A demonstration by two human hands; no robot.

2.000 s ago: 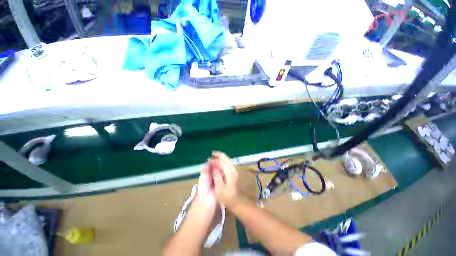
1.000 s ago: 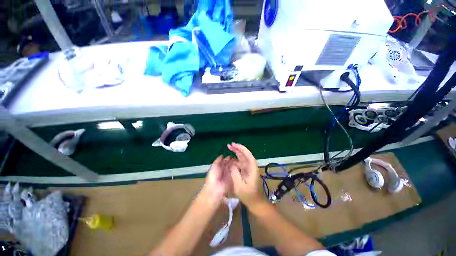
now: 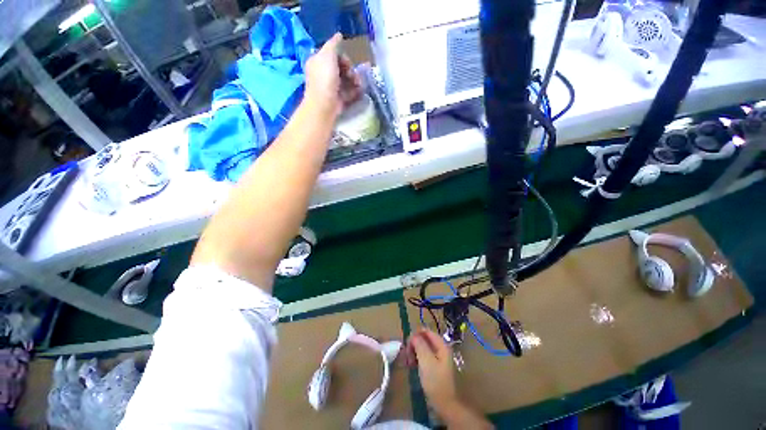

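White headphones with a pink headband and cat ears (image 3: 357, 339) lie on the brown cardboard in front of me. My left hand (image 3: 333, 77) is stretched far forward over the back shelf, beside a blue cloth (image 3: 267, 80) and above a tray with a pale bag (image 3: 359, 122). Its fingers are partly bent; whether they hold anything is unclear. My right hand (image 3: 427, 351) is low over the cardboard, just right of the headphones' right cat ear. Its fingers are bent and blurred, and what is in them cannot be told. The black screwdriver (image 3: 456, 312) with looped hoses lies just beyond it.
More headphones lie on the right cardboard (image 3: 672, 259) and on the green belt (image 3: 296, 255). Thick black hoses (image 3: 506, 151) hang down in front. A white machine (image 3: 462, 59) stands on the shelf. Crumpled clear bags (image 3: 97, 390) lie at lower left. A blue bin (image 3: 655, 407) is at lower right.
My hands were together over the cardboard and are now apart. My left hand has moved forward to the shelf; my right hand has moved down beside the headphones. The view has shifted.
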